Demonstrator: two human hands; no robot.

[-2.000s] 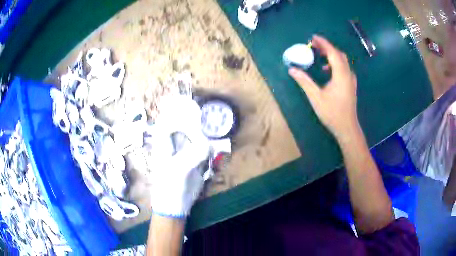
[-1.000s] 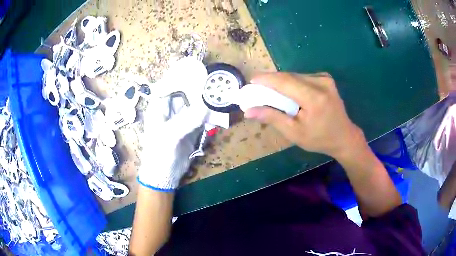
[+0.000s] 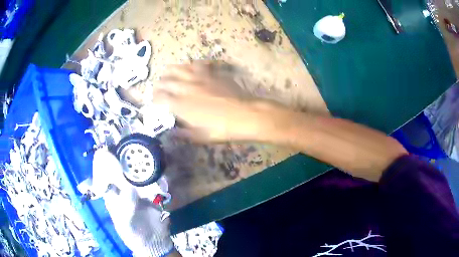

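Note:
A white motorcycle body with a black tyre [image 3: 139, 159] and a red spot at one end is in my gloved left hand [image 3: 132, 213], low at the left by the blue bin's edge. My bare right hand [image 3: 194, 100] is motion-blurred over the board, beside the heap of white fairing parts [image 3: 128, 68]; its fingertips are near a white piece [image 3: 160, 119], and I cannot tell whether they hold anything. The white squeeze bottle [image 3: 329, 28] lies on the green surface at upper right.
The large blue crate [image 3: 65, 145] holds many white parts at left. A lower bin of small white parts [image 3: 199, 240] shows below the bench edge. A dark pen-sized tool [image 3: 390, 17] lies at upper right. The tan board [image 3: 297, 65] is stained.
The bottle has left my right hand and lies on the green surface. My right hand has moved left over the board. My left hand has moved down-left with the wheeled body.

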